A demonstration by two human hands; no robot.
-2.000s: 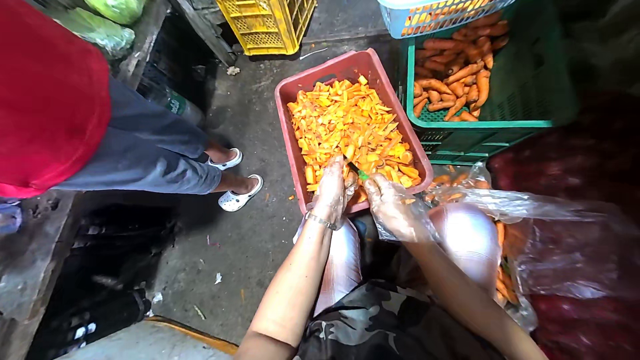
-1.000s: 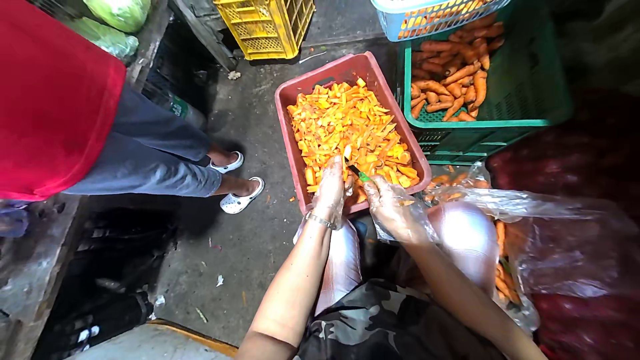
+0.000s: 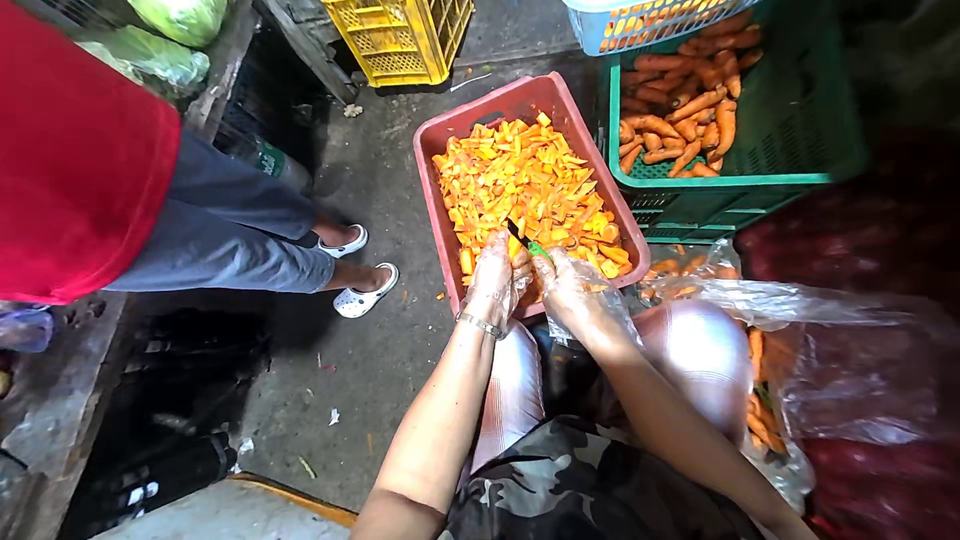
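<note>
My left hand, in a clear plastic glove, grips a piece of carrot over the near end of a red plastic crate. In my right hand, also gloved in clear plastic, is a small knife with a green handle; its dark blade points up and left beside the carrot piece. Cut carrot pieces fill much of the red crate below both hands. My fingers partly hide the held piece.
A green crate of whole carrots stands at right, with a light blue basket above. A clear plastic bag with carrots lies beside my knee. A yellow crate stands beyond. At left is a person in a red shirt.
The person at left has shifted slightly. My hands stay close together over the near end of the red crate.
</note>
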